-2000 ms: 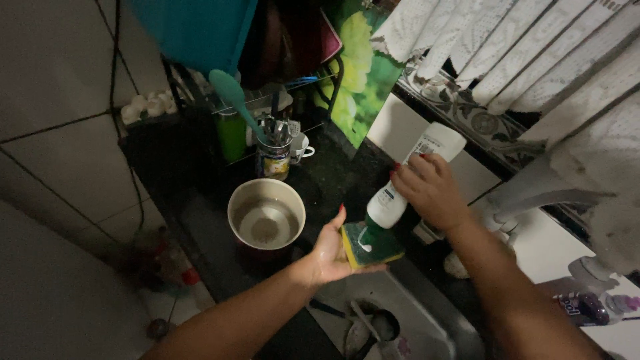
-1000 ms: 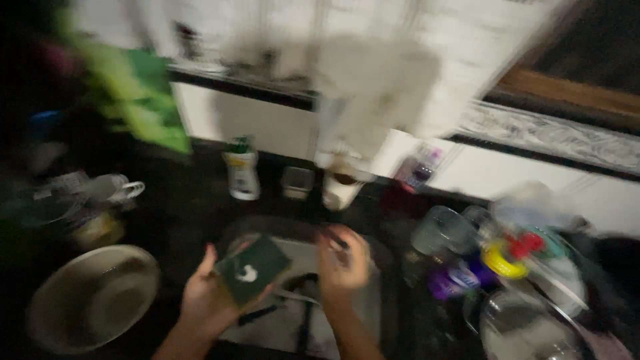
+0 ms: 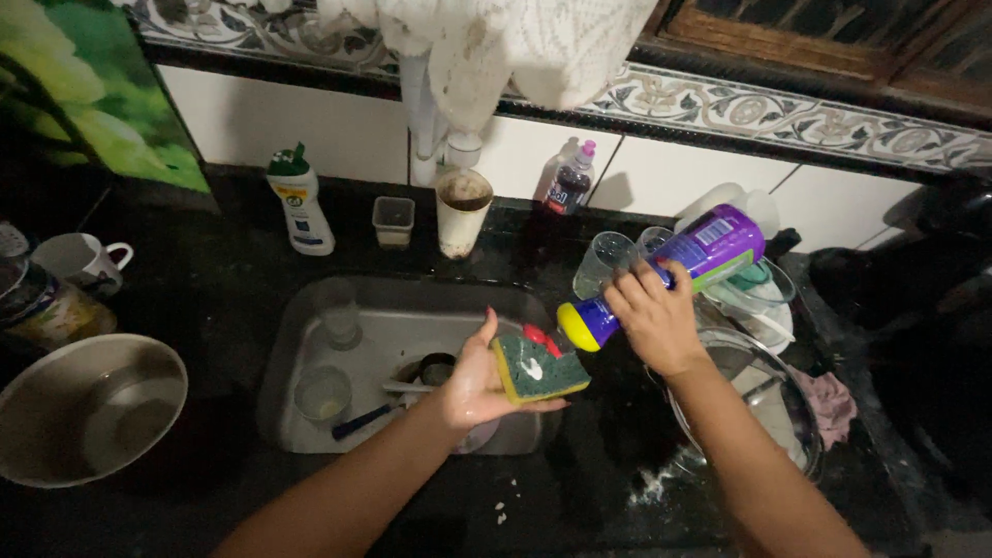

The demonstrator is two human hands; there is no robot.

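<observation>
On the palm of my left hand (image 3: pixel 473 387) lies a green and yellow scouring sponge (image 3: pixel 546 372), green side up, with a white blob of cream on it. My right hand (image 3: pixel 655 314) grips a purple plastic bottle (image 3: pixel 717 240), tilted so its yellow and red cap (image 3: pixel 580 325) points down at the sponge. Below the hands is a steel sink (image 3: pixel 380 310) holding clear cups, a dark-handled utensil and other dishes, partly hidden by my left arm. A white Cif bottle (image 3: pixel 302 213) with a green cap stands behind the sink.
At the left are a large pot (image 3: pixel 85 411) and a white mug (image 3: pixel 81 260). Behind the sink stand a small square container (image 3: pixel 393 221), a stained cup (image 3: pixel 463 213) and a dark detergent bottle (image 3: pixel 570 182). Clear cups (image 3: pixel 608 263), a glass bowl (image 3: pixel 752 349) and a pink cloth (image 3: pixel 829 407) sit right.
The white bottle, in my right hand two seconds ago, now stands behind the sink. My right hand has taken hold of the purple bottle and brought it to the sponge. The view has swung right.
</observation>
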